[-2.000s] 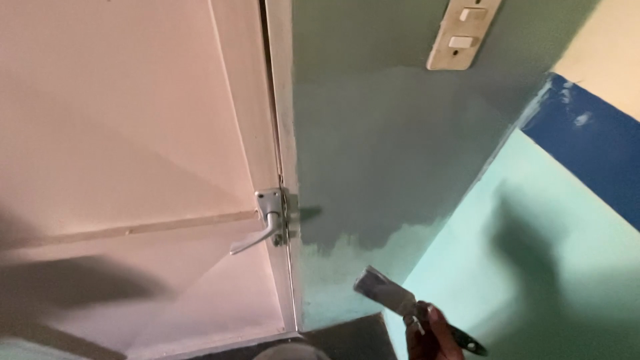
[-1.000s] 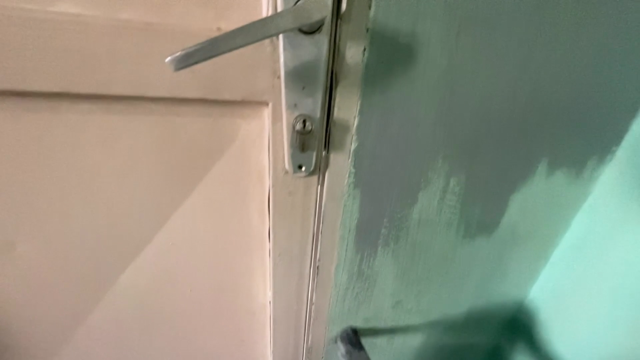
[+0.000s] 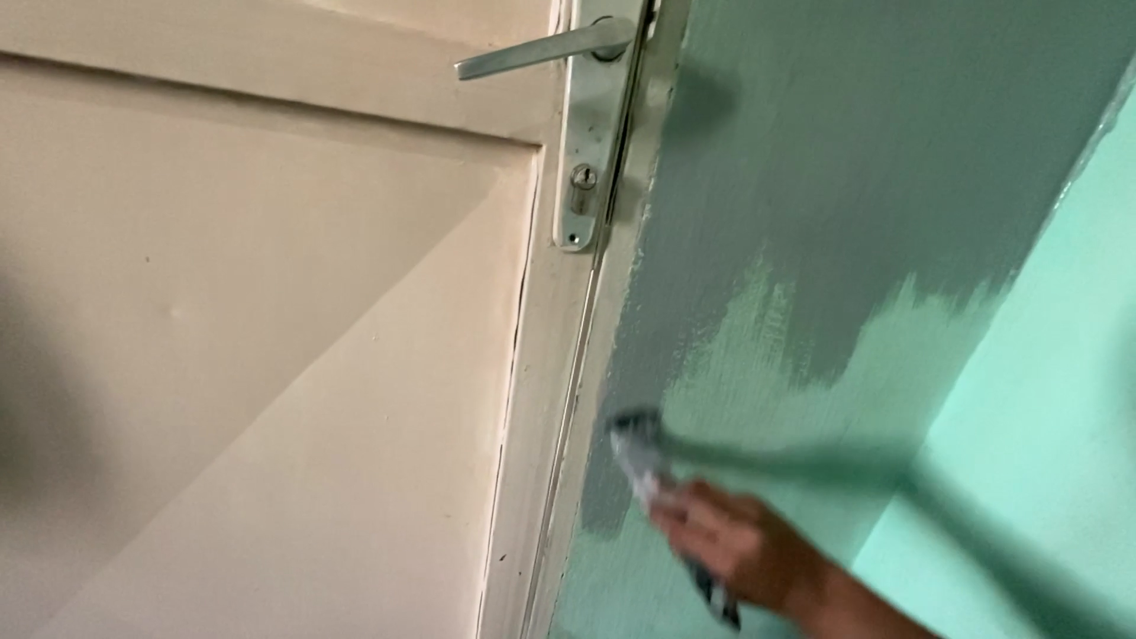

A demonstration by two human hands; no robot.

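My right hand point(image 3: 737, 546) grips a paintbrush point(image 3: 641, 453), its dark handle end showing below the fingers. The bristles are against the green wall point(image 3: 754, 479) beside the door frame point(image 3: 581, 355), at a strip of grey paint point(image 3: 605, 497) that runs down along the frame. Above, a larger grey painted area point(image 3: 825, 177) ends in a ragged lower edge over the lighter green. My left hand is not in view.
A pale panelled door point(image 3: 355, 266) fills the left side, with a metal lever handle point(image 3: 541, 53) and a lock cylinder point(image 3: 583, 177) on its plate. A light turquoise wall point(image 3: 1029, 382) meets the green one at a corner on the right.
The view has moved in close to the door handle and wall. Grey paint now reaches lower along the door frame than one second ago, and my right hand with the brush has come up into view.
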